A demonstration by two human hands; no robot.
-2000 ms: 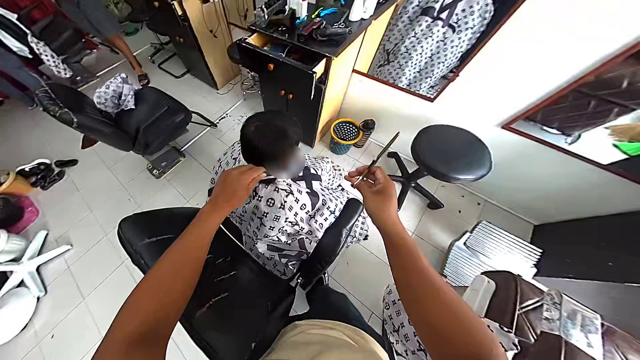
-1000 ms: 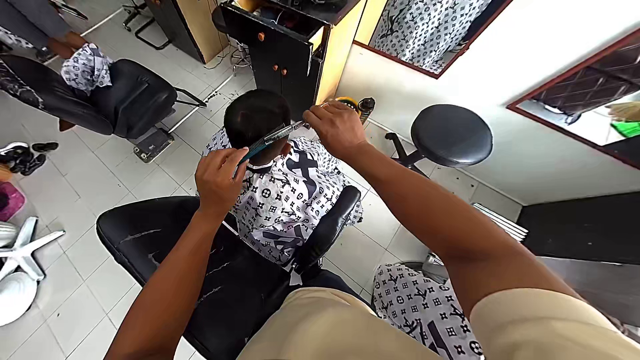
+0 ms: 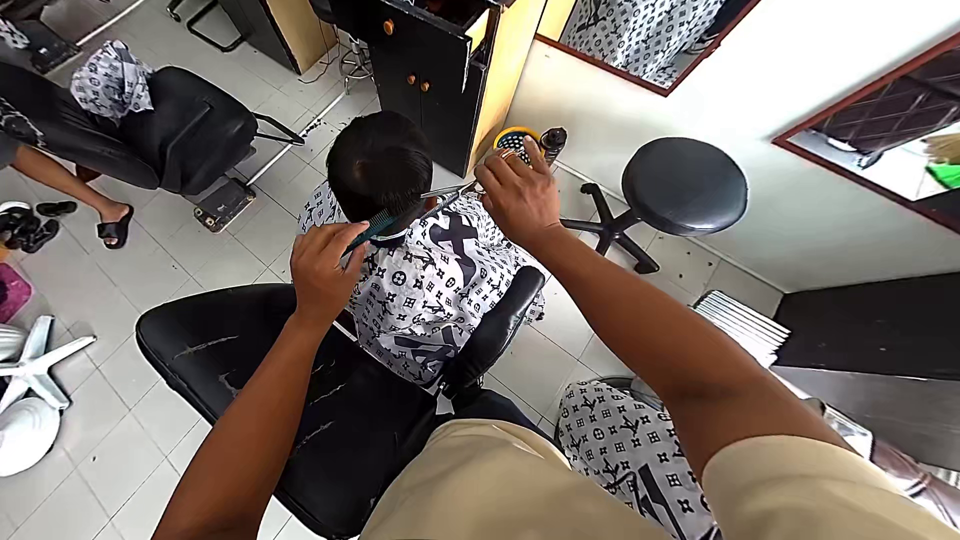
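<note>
A seated person with short dark hair (image 3: pixel 379 161) wears a white barber's cape with a dark print (image 3: pixel 420 289). My left hand (image 3: pixel 326 262) holds a dark teal comb (image 3: pixel 375 225) low against the back of the head. In my right hand (image 3: pixel 519 187) is a pair of hair scissors (image 3: pixel 450 196), its blades parted and pointing left, close beside the ear and the comb's tip. Part of the comb is hidden behind my left fingers. The person sits on a black barber's chair, whose cracked backrest (image 3: pixel 315 390) lies beneath my left forearm.
A round black stool (image 3: pixel 684 186) stands right of the seated person. Behind are a black cabinet (image 3: pixel 427 112) and a yellow-rimmed basket (image 3: pixel 513 133). Another barber's chair (image 3: pixel 191 127) is at left, near a person's sandalled foot (image 3: pixel 114 223). A printed cape (image 3: pixel 622 442) lies at lower right.
Two seconds ago my hands were apart on either side of the seated person; both are now close to the head. Since one second ago, the comb has come down from across the scissors to the hair.
</note>
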